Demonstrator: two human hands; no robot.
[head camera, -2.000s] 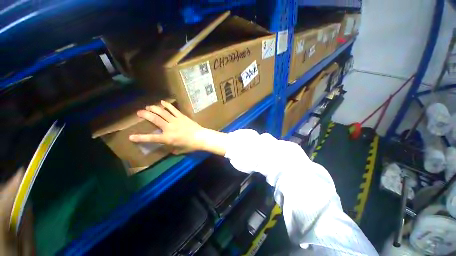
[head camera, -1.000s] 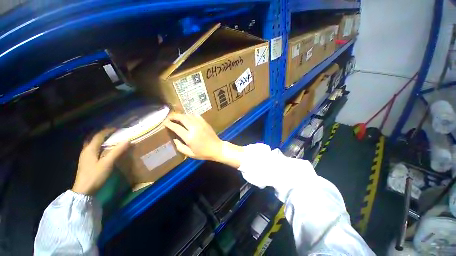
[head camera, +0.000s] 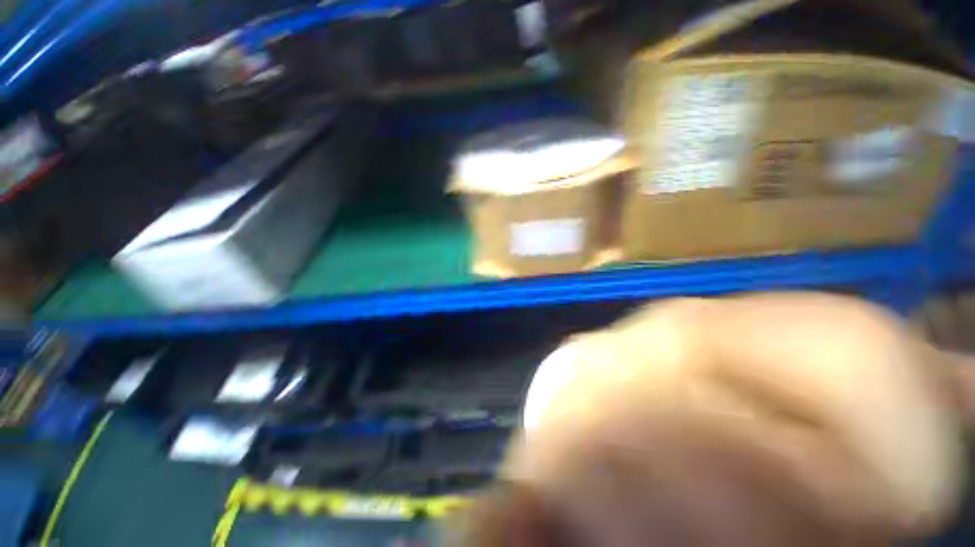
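Observation:
A small open brown carton (head camera: 547, 233) with a white label stands on the green shelf. A round white reel (head camera: 540, 160) lies in its open top. A large open brown carton (head camera: 791, 219) with labels stands just to its right. A large, blurred hand, apparently my right hand (head camera: 738, 422), fills the lower right close to the camera, below the shelf edge and apart from the cartons. Its fingers cannot be made out, nor whether it holds something; a pale patch shows at its left edge. My left hand cannot be made out.
A long white box (head camera: 230, 251) stands at the left on the same shelf. The blue shelf beam (head camera: 396, 307) runs across the view. Dark items with white papers (head camera: 251, 379) lie on the lower level. Yellow-black tape (head camera: 353, 503) marks the green floor. The whole view is blurred.
The view has swung left. The reel, earlier held in my left hand at the small carton, now sits in its top with no hand on it. My right hand has left the carton.

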